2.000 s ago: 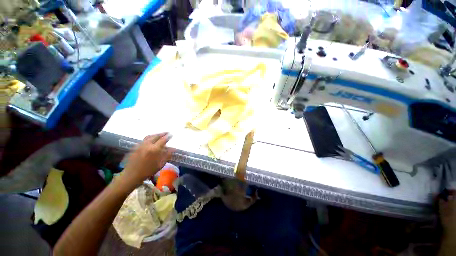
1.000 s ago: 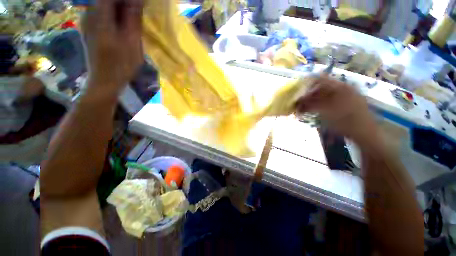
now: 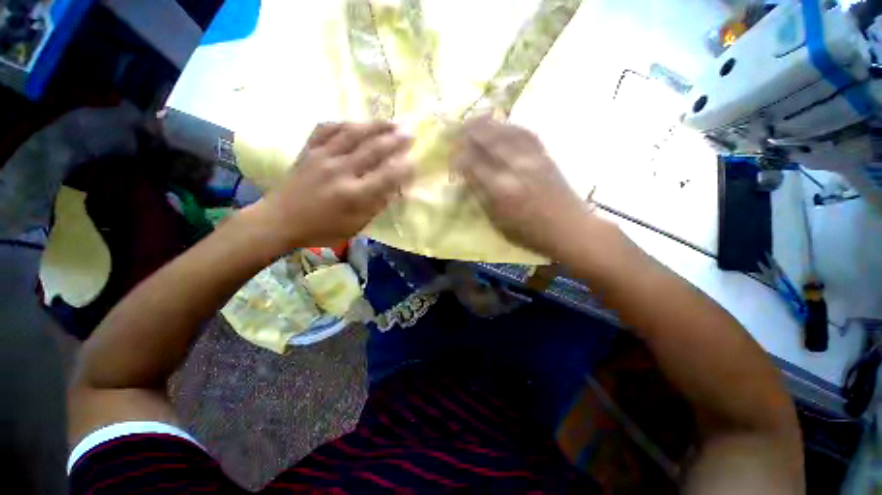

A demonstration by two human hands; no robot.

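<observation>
A pale yellow fabric piece lies spread on the white table, its near edge hanging over the table's front edge. My left hand lies on the fabric's left side with fingers pointing right. My right hand lies on its right side, slightly blurred. Both hands press on the fabric; whether the fingers pinch it is hard to tell. Seamed, darker strips run up the fabric beyond the hands. Beige lace trim hangs below the table edge over my lap.
The white sewing machine stands at the right. Near it lie a flat black rectangle, snips and a screwdriver. A white basin with cream fabric is below the table. A yellow piece lies at far left.
The yellow fabric, held up and blurred a second ago, now lies spread on the table. Both hands have come down and together onto it. The view has shifted, with the machine now farther right.
</observation>
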